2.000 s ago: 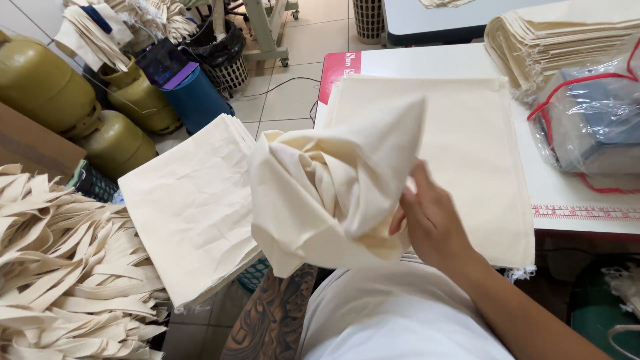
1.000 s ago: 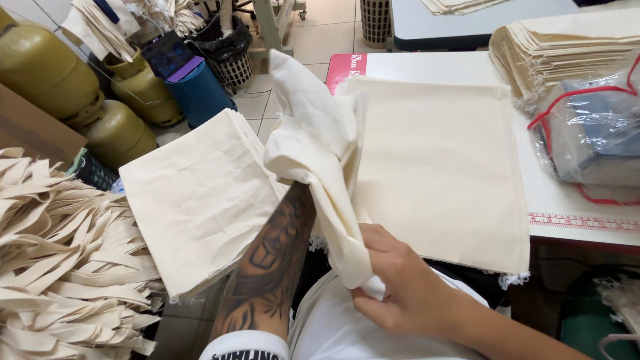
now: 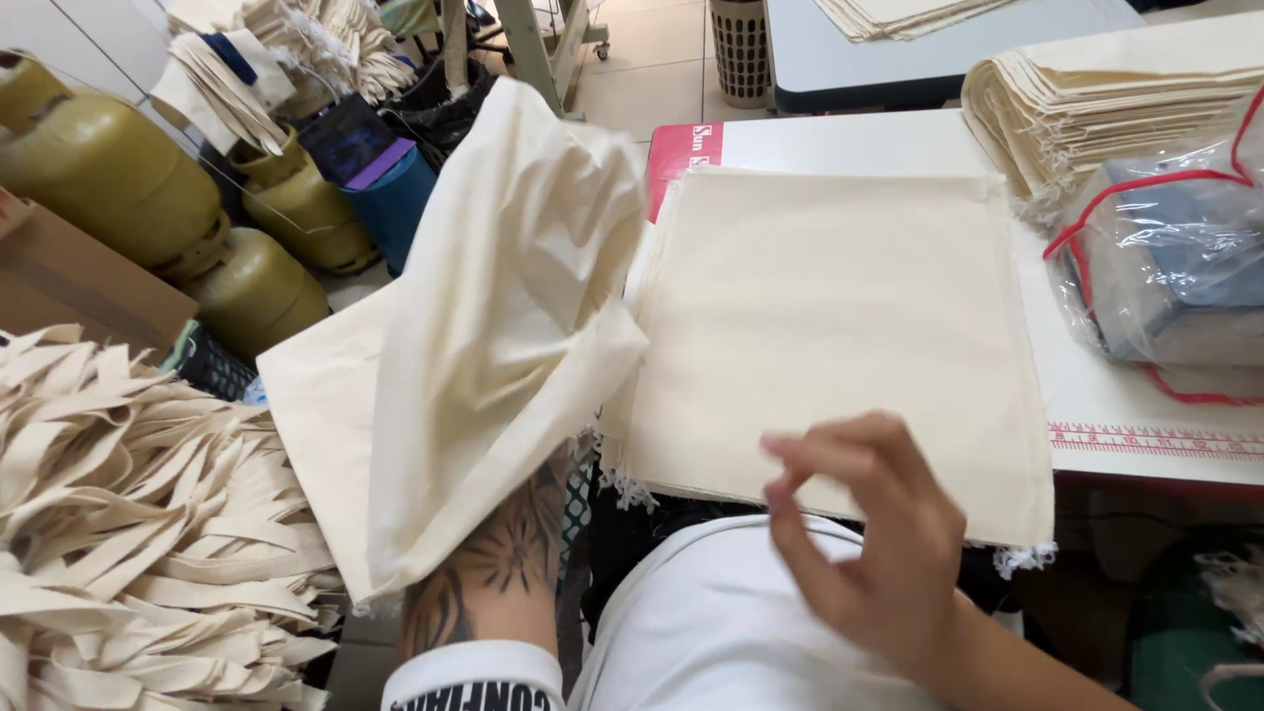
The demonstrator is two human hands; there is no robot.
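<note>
A cream cloth piece point(image 3: 504, 286), rumpled and raised, covers my left hand, which is out of sight; only the tattooed forearm shows below the cloth. Below and left of it, a stack of cream cloth point(image 3: 321, 385) is partly covered. My right hand point(image 3: 859, 513) is lifted over the near edge of a flat stack of square cream cloth pieces point(image 3: 839, 296) on the white table. Its fingers are bent, with thumb and index finger apart and nothing between them.
Many cream fabric strips point(image 3: 148, 533) heap at the left. Behind them stand gas cylinders point(image 3: 118, 158) and a blue bin point(image 3: 390, 202). Folded cloth point(image 3: 1106, 99) and a plastic-wrapped object point(image 3: 1175, 267) with red cord lie on the table point(image 3: 839, 133) at the right.
The cloth was bunched and twisted between both hands a second ago; now it hangs looser and wider over my left hand. My right hand has let go of it and moved right.
</note>
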